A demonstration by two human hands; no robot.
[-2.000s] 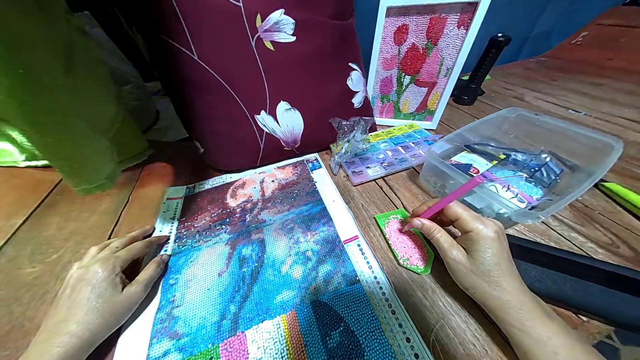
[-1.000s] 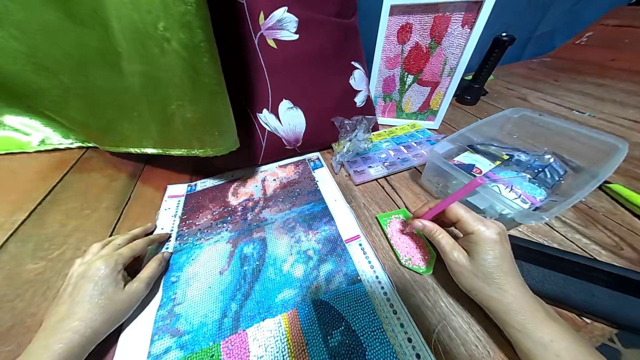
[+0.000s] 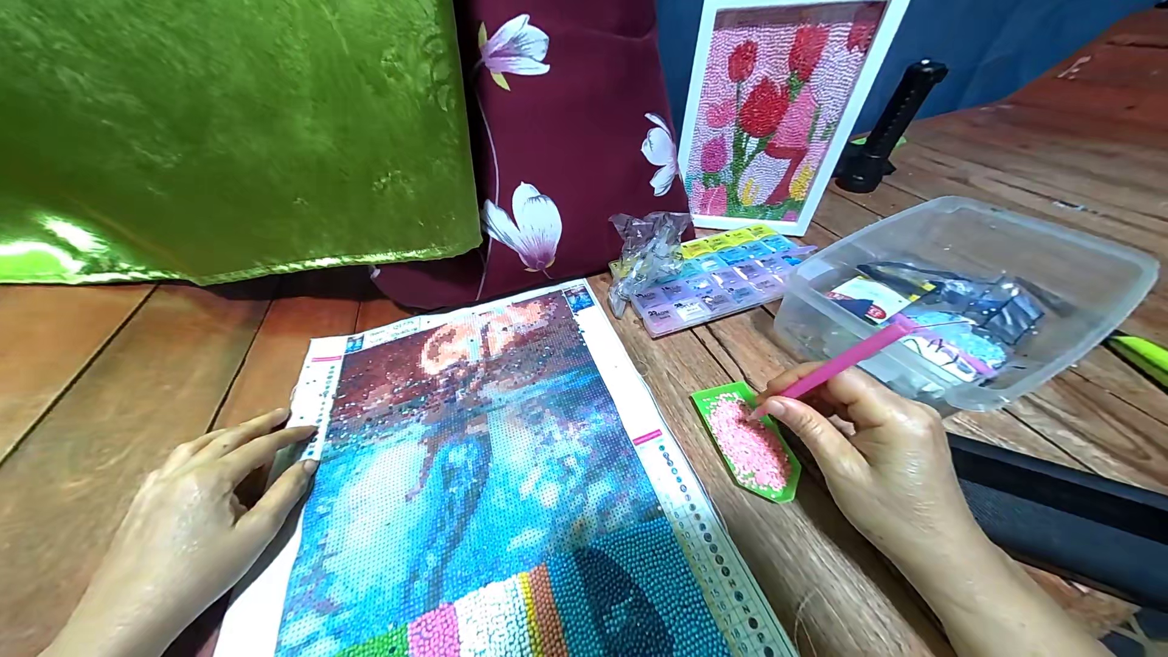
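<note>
A diamond painting canvas [image 3: 493,456] lies flat at the centre, its lower part covered with rows of coloured beads. My left hand [image 3: 205,506] rests on the canvas's left margin with its fingers loosely spread and nothing in them. To the right of the canvas, a green tray [image 3: 790,489] holds pink beads [image 3: 748,443]. My right hand [image 3: 876,456] grips a pink applicator pen [image 3: 844,365] between thumb and fingers, its lower end at the beads in the tray. The pen slants up to the right.
A clear plastic tub [image 3: 1077,351] with packets stands at the right, beside a bead organizer [image 3: 712,297] and a crumpled clear bag [image 3: 650,255]. Behind are a framed tulip picture [image 3: 771,109], a black stand [image 3: 890,128], a maroon floral cushion [image 3: 584,119] and green cloth [image 3: 228,128]. A black object [image 3: 1058,511] lies lower right.
The green cloth at the upper left has swung down and right, covering more of the maroon cushion's left side. Both hands have stayed in about the same places.
</note>
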